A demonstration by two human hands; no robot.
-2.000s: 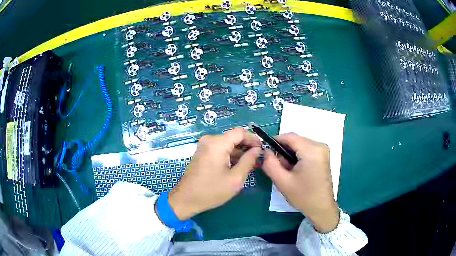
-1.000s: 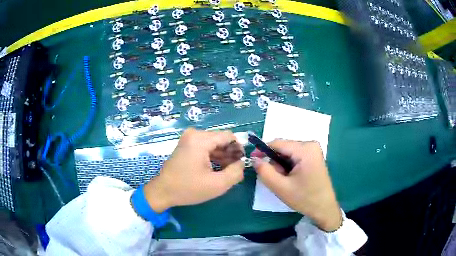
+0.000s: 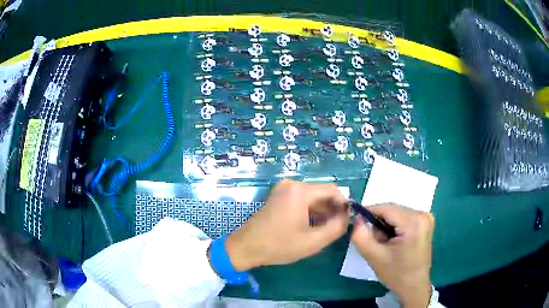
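Note:
My right hand [image 3: 397, 246] holds black-handled tweezers [image 3: 374, 220] like a pen, their tips at my left fingertips. My left hand [image 3: 295, 225] has its fingers pinched together close to the tweezer tips. A tiny piece seems to be at the fingertips, but it is too small and blurred to name. A clear blister tray [image 3: 313, 135] in front holds rows of modules with white-silver discs and dark tails. A sheet with a dense grid of small squares [image 3: 180, 212] lies partly under my left arm. A white paper [image 3: 400, 185] lies partly under my right hand.
A black box [image 3: 63, 126] with a yellow label stands at left, beside a coiled blue cord [image 3: 168, 120]. Stacked blister trays [image 3: 508, 114] stand at right. A small black part [image 3: 538, 219] lies at far right. Yellow tape [image 3: 162, 25] crosses the far side of the green mat.
The whole view has shifted, so the bench things appear further right and lower. Both hands stay close together, the tweezers still in my right hand. My left fingers have changed pose slightly.

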